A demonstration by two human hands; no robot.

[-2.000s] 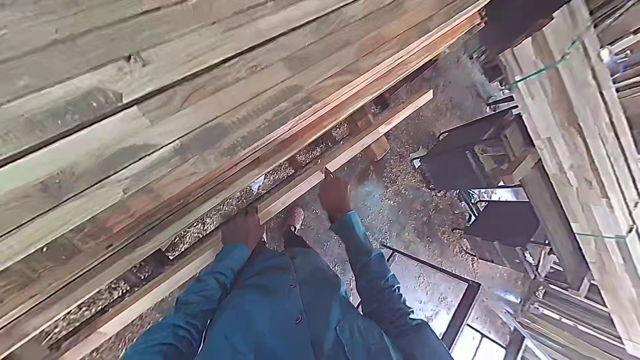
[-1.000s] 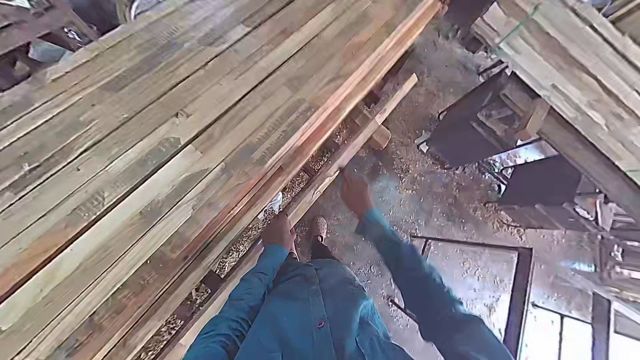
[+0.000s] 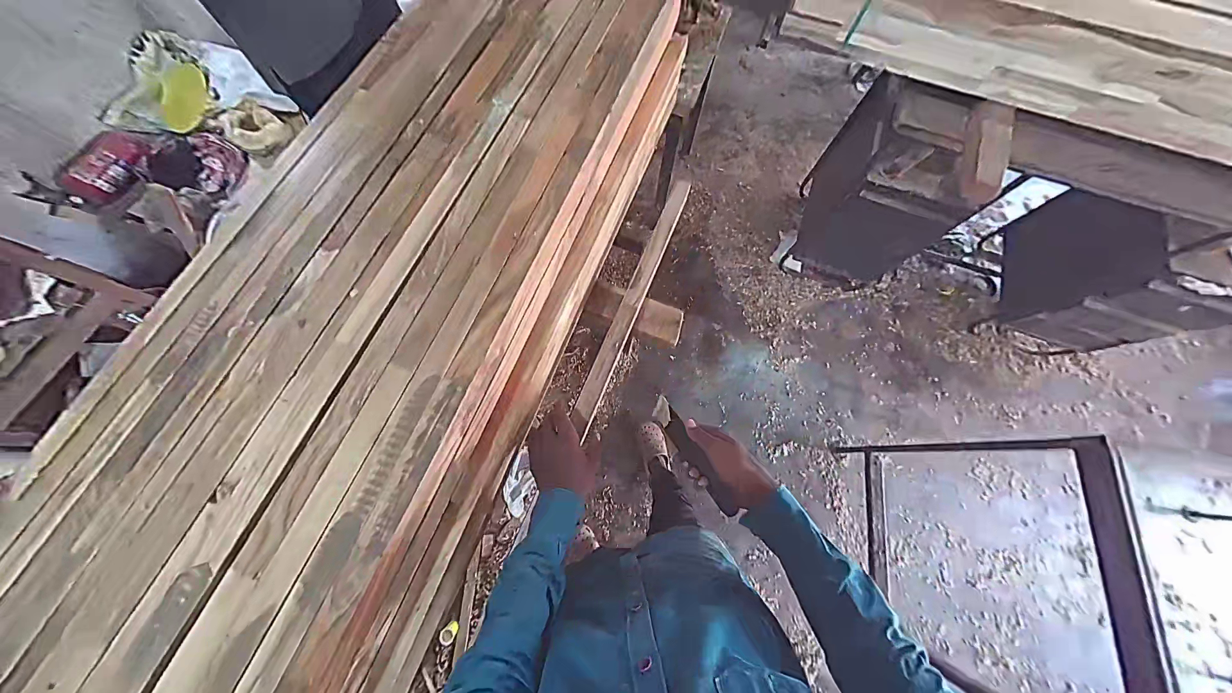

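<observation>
My left hand [image 3: 563, 456] is at the near end of a narrow wooden strip [image 3: 630, 303], with its fingers and thumb on either side of it. The strip slants away beside the long stack of wooden boards [image 3: 318, 356]. To the right of the strip, my right hand [image 3: 727, 467] is closed around a dark hand tool [image 3: 680, 435] with a pale, angled tip; its exact kind cannot be told. The tool is apart from the strip and points forward, over one of my shoes [image 3: 654, 445].
A wooden block [image 3: 660, 321] juts out under the strip. A dark metal frame [image 3: 1107, 539] lies on the shaving-strewn floor at right. Another board stack [image 3: 1059, 77] rests on supports at upper right. Bags and a red item [image 3: 104, 168] are at upper left.
My right hand, earlier at the strip, has moved right, away from it, and the tool now shows in it. My left hand stays by the strip. The view has turned considerably.
</observation>
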